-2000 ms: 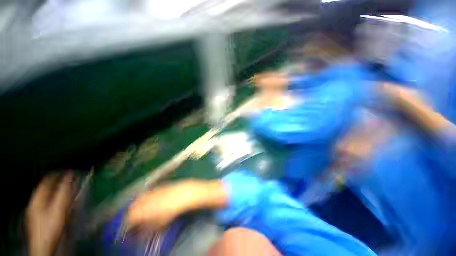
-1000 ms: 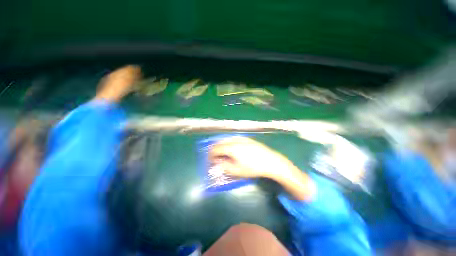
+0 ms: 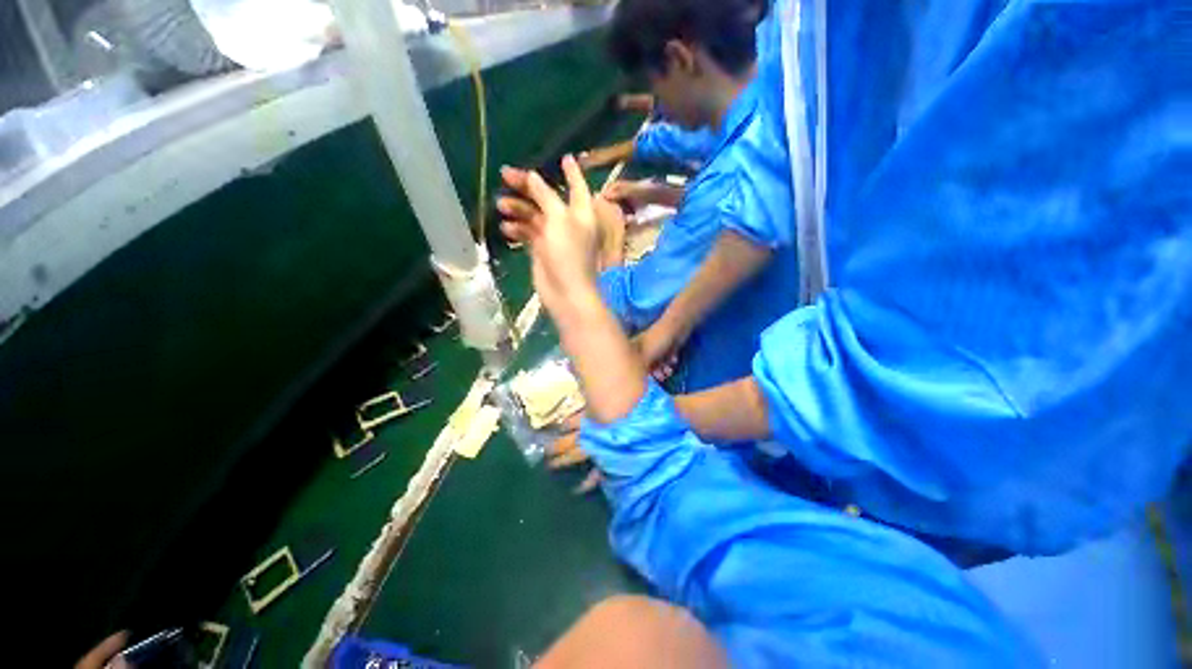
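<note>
My right hand (image 3: pixel 556 242) is raised at the centre with its fingers apart and nothing in it; its blue sleeve comes in from the lower right. My left hand (image 3: pixel 102 653) is at the bottom left corner, mostly cut off by the edge. Its fingertips are on a dark, shiny flip-phone housing (image 3: pixel 154 646). Another housing (image 3: pixel 216 644) with a pale frame lies just right of it. The blue parts bin (image 3: pixel 379 655) shows only its rim at the bottom edge.
Open-frame housings (image 3: pixel 272 579) lie along the green belt (image 3: pixel 196 457). A whitish edge strip (image 3: pixel 392 523) borders it. A pale post (image 3: pixel 418 170) stands ahead. A clear bag with cream pieces (image 3: pixel 546 392) lies near a standing person's hand (image 3: pixel 565 451). Another worker (image 3: pixel 706 183) sits beyond.
The view has turned to the right and sharpened. My right hand has left the blue bin and is raised. My left hand now shows at the lower left corner with a housing at its fingertips.
</note>
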